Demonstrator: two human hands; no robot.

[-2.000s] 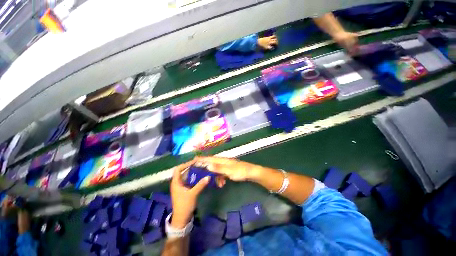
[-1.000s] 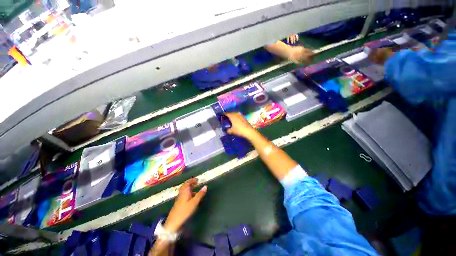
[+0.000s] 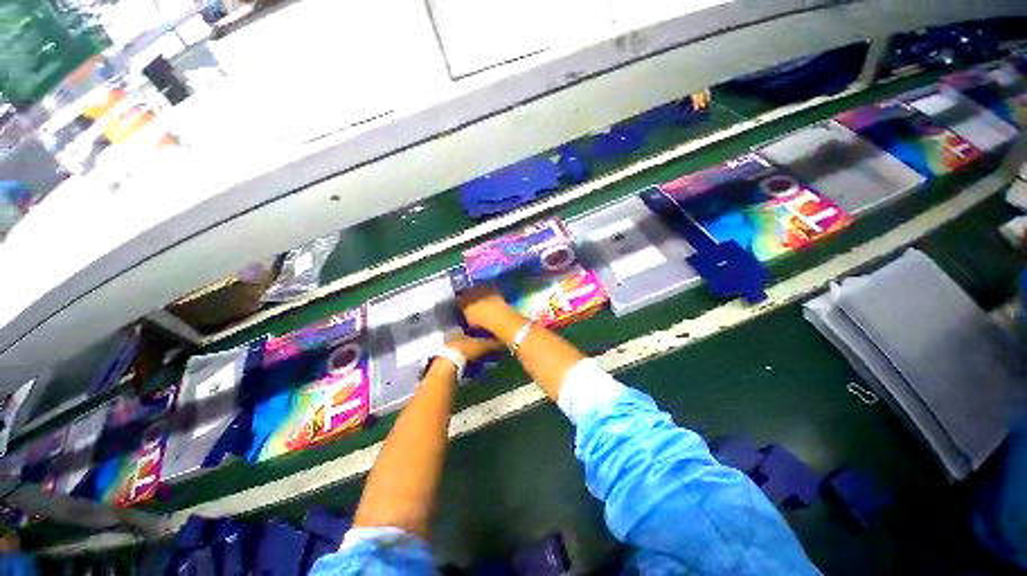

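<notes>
An open light grey box tray lies on the green conveyor, with a printed lid to its right. A navy card piece shows at the tray's right edge, above my right hand. More navy shows below my hands. My right hand is over this edge, fingers bent down at the card. My left hand is just below it, close to or touching it. The fingertips of both hands are blurred and partly hidden, so their grip is unclear.
More trays and printed lids alternate along the belt. A larger navy card hangs over the near rail. Small navy cartons lie on the near bench. Grey sheets are stacked at right. A white shelf spans above.
My left hand has moved up from the near bench to the belt beside my right hand. My right hand has shifted slightly left and down. The person at right has mostly left view.
</notes>
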